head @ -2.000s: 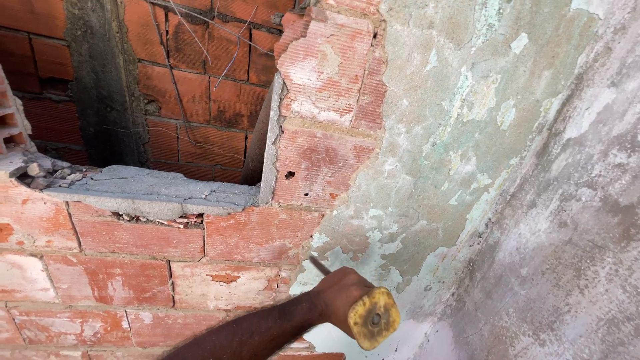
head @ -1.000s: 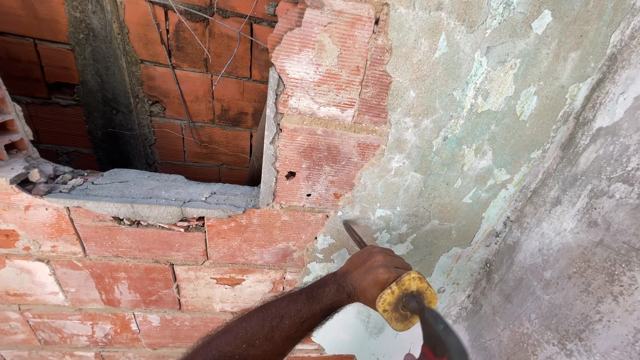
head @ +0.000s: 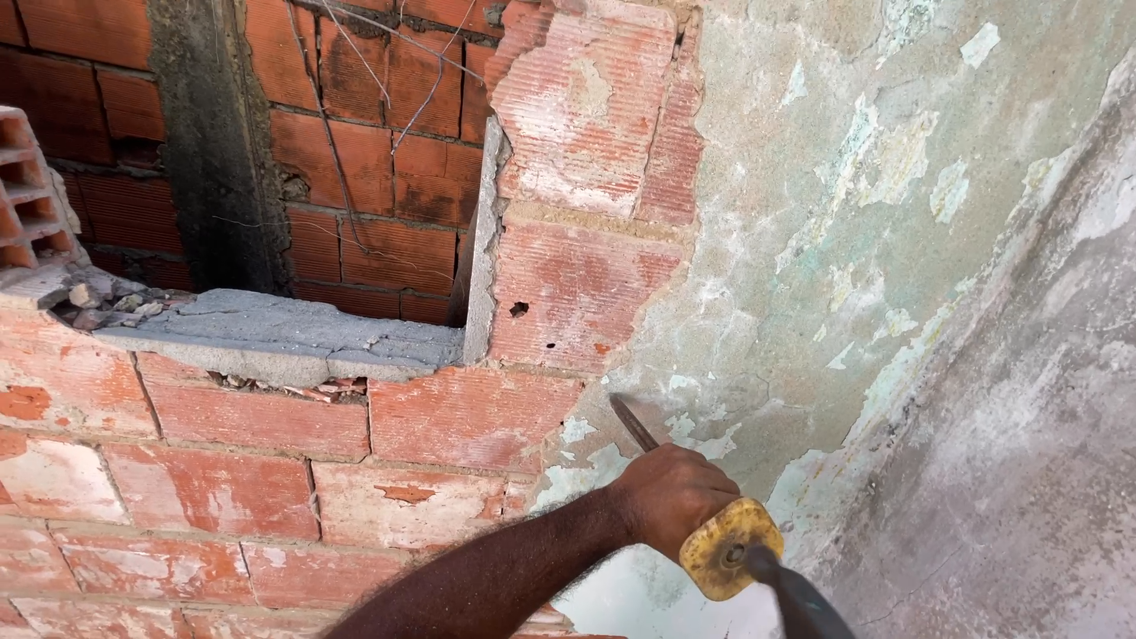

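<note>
My left hand (head: 676, 499) is closed around a steel chisel (head: 635, 422) with a yellow hand guard (head: 729, 550). The chisel's tip rests on or close to the old plaster (head: 763, 355), just right of its broken edge beside the bare hollow clay bricks (head: 475, 417). At the guard's end is a dark tool, apparently a hammer (head: 794, 590), partly blurred and cut off by the bottom edge; whether it touches the chisel cannot be told. My right hand is out of view.
An opening with a rough cement sill (head: 293, 333) lies at upper left, with rubble (head: 115, 300) at its left end. Behind it are loose wires (head: 328, 133) and a concrete column (head: 213, 151). A stained grey wall (head: 1003, 470) meets the plaster at right.
My left hand and the chisel have moved up and right, from the broken plaster edge onto the plaster. The dark tool, unseen in the oldest frame, has come in behind the chisel.
</note>
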